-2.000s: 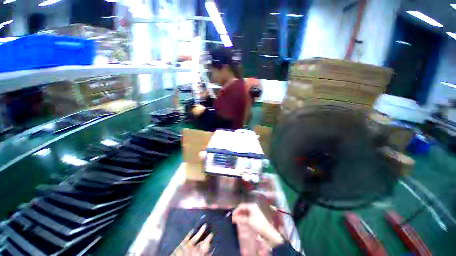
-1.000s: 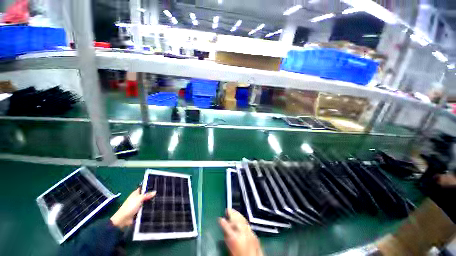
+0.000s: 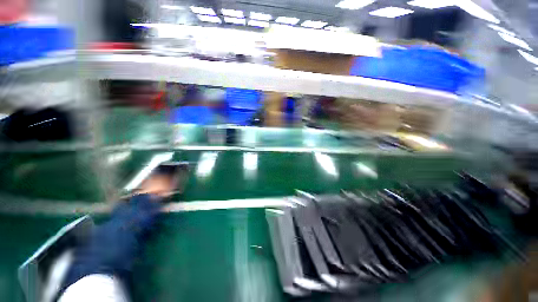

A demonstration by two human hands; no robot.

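Note:
My left hand (image 3: 156,185) is blurred, reaching forward over the far green belt on an outstretched dark sleeve. It appears to grip a small dark solar panel (image 3: 172,172), seen foreshortened; the exact grip is unclear. Another panel (image 3: 30,272) with a pale frame lies at the lower left, partly hidden by my sleeve. A row of panels (image 3: 348,236) leans and overlaps at the right, pale edges showing. My right hand is not in view.
A pale rail (image 3: 236,204) runs between the near green surface (image 3: 200,253) and the far belt (image 3: 265,177). A white shelf (image 3: 236,71) with blue bins (image 3: 419,68) spans above. Brown cardboard shows at the lower right corner.
My left hand has moved forward past the rail, and the panel it held has left the near surface. My right hand has left the row and the picture. The view is more blurred.

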